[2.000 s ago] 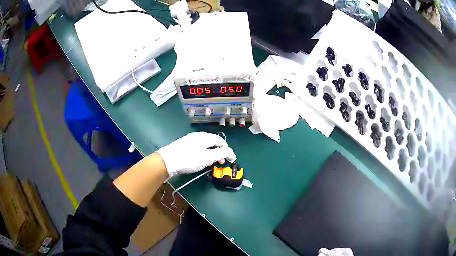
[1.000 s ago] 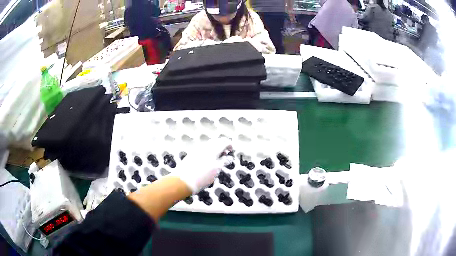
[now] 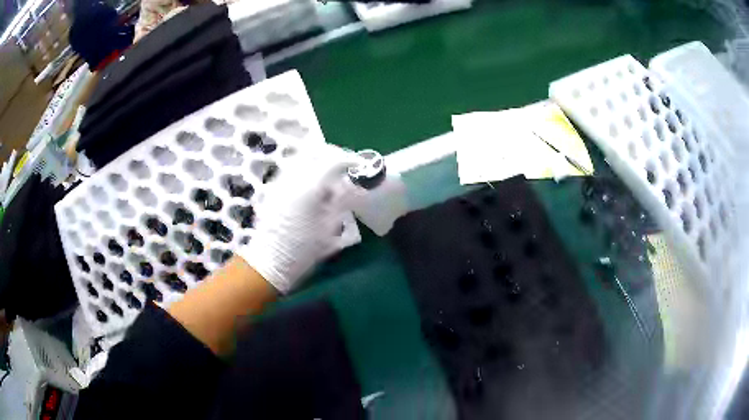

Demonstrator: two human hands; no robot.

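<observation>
My left hand [image 3: 300,213], in a white glove, is at the left side of a small solvent bottle [image 3: 383,203] with a round metallic top. The fingers reach the bottle's top edge; whether they grip it or hold something else cannot be told. The large white blister tray [image 3: 148,156] lies left of and partly under my hand. Black units [image 3: 207,198] sit in its nearer pockets, and many far pockets are empty. My right hand is out of the picture.
A black mat [image 3: 460,271] with scattered units lies right of the bottle; another black mat [image 3: 296,361] is nearest me. Printed papers [image 3: 501,148], loose black parts [image 3: 612,213], a thin stick [image 3: 634,308] and white foam trays [image 3: 612,98] are further right. Stacked black foam [image 3: 164,90] stands behind the tray.
The view has swung right. My left hand has moved from above the tray's pockets to the bottle beside the tray. The power supply is now mostly cut off at lower left.
</observation>
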